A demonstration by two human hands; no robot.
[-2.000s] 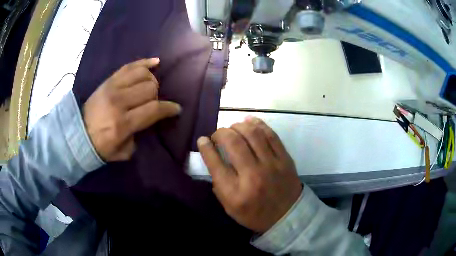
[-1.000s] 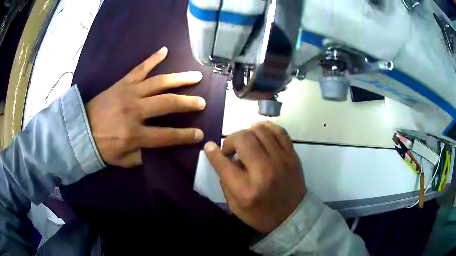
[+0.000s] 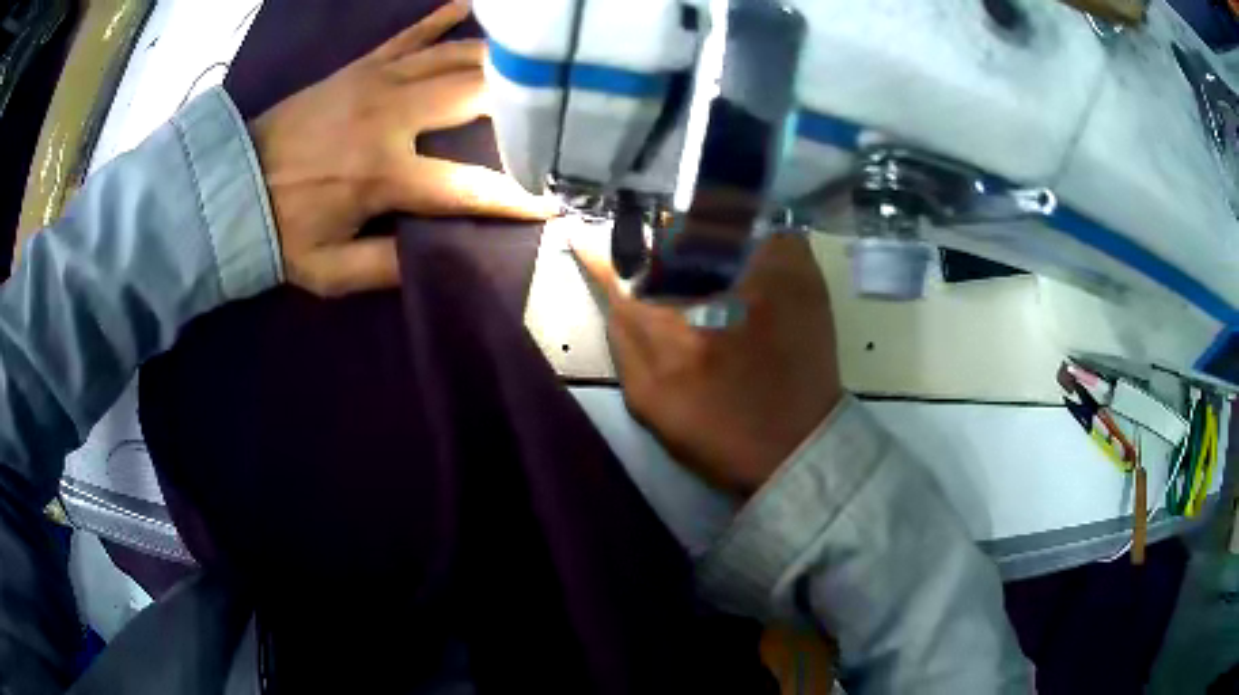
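The dark plum garment panel lies over the table under the left end of the white sewing machine head and hangs over the front edge in folds. My left hand lies flat on the panel, fingers spread, one fingertip close to the presser foot area. My right hand is just right of the needle area, partly behind the machine's front parts. One fingertip shows near the cloth edge; the others are hidden, so its grip cannot be told.
Small snips and shears with green and yellow handles lie at the table's right end. A dark rectangle lies on the bed, partly behind the head. Grey edge tape runs along the front. Tan padding is at far left.
Both hands have moved forward, toward the needle area. The panel has moved forward with my left hand. My left fingers, first raised and bent, are now spread flat. The view has shifted over the machine head.
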